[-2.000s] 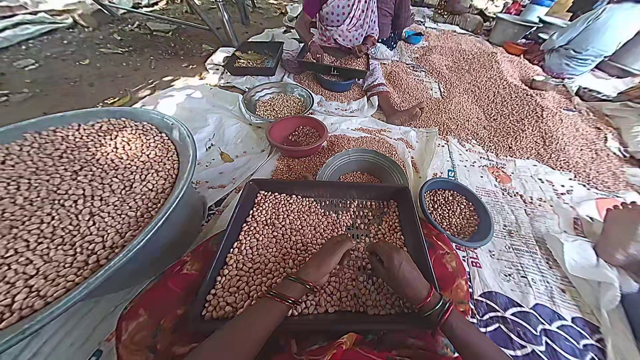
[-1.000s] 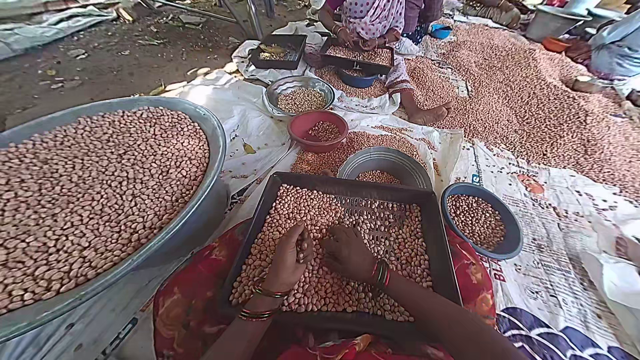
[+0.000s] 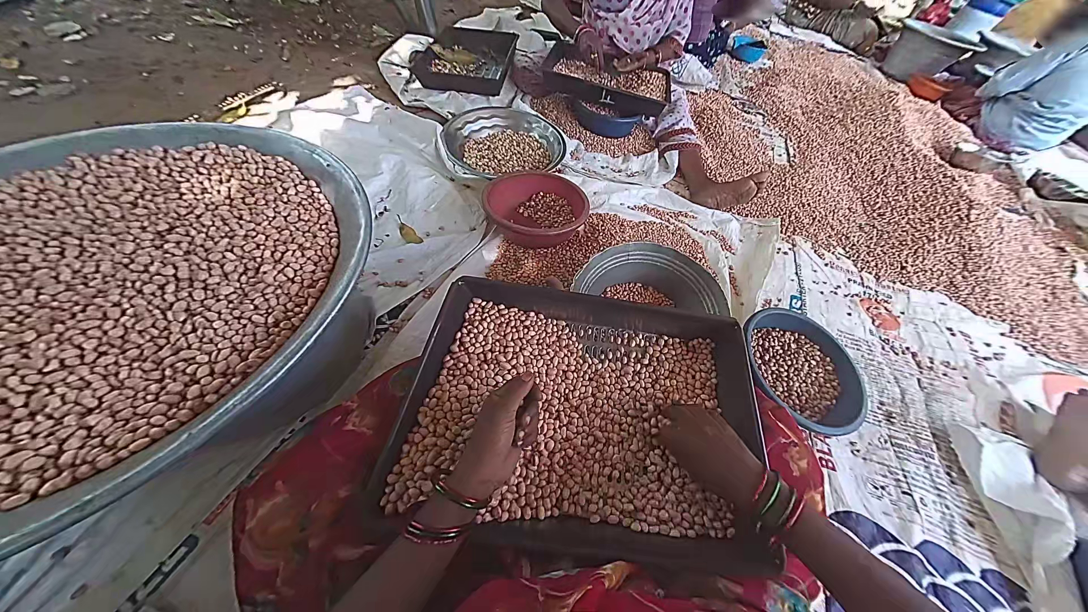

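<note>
A black plastic tray (image 3: pixel 450 340) with a slotted bottom lies on my lap, covered with a layer of pinkish-brown nuts or seeds (image 3: pixel 578 408). Over its left half is my left hand (image 3: pixel 501 429), thumb up and fingers curled; whether anything is between the fingers is hidden. My right hand (image 3: pixel 705 446) rests palm down on the nuts at the tray's right side, its fingertips bent and partly hidden. Bangles circle both wrists. Some slots of the tray show bare near its far edge.
At left stands a big metal tub (image 3: pixel 353 246) full of nuts. Beyond the tray are a grey basin (image 3: pixel 705 289), a red bowl (image 3: pixel 501 191) and a steel bowl (image 3: pixel 450 144); a blue-grey bowl (image 3: pixel 854 408) is right. Another person (image 3: pixel 642 42) sits behind, beside a large nut heap (image 3: pixel 875 170).
My hands, close together over the nuts one second ago, are now apart, left and right. More nuts lie over the middle of the tray, and less of the slotted bottom shows.
</note>
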